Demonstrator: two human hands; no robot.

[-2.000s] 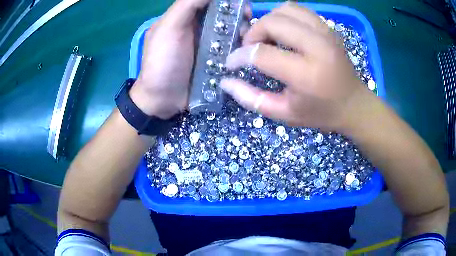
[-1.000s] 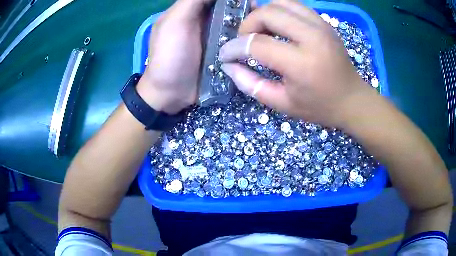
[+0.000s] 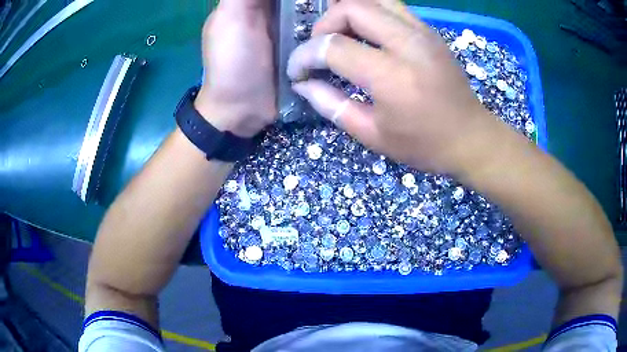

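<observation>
A grey metal channel strip [image 3: 287,41] is held over the tray, its top end cut off by the picture's upper edge. Round silver fittings [image 3: 302,29] sit in a row along it. My left hand [image 3: 237,65] grips the strip along its left side; its fingertips are hidden. My right hand [image 3: 395,89] has its thumb and index finger, both with pale bands, closed together at the strip's lower part. Whether a fitting is between them cannot be seen. The blue tray [image 3: 371,283] below is full of loose silver fittings [image 3: 344,227].
A bright metal strip [image 3: 103,127] lies at left on the green bench [image 3: 41,137]. Stacked dark strips [image 3: 621,151] stand at the right edge. A small white label [image 3: 280,236] lies among the fittings. Small rings [image 3: 151,40] lie at upper left. A long white line crosses the upper-left corner.
The view has shifted, so the tray appears further right and the left strip higher. My right fingertips remain at the strip's lower part, where fewer fittings now show uncovered.
</observation>
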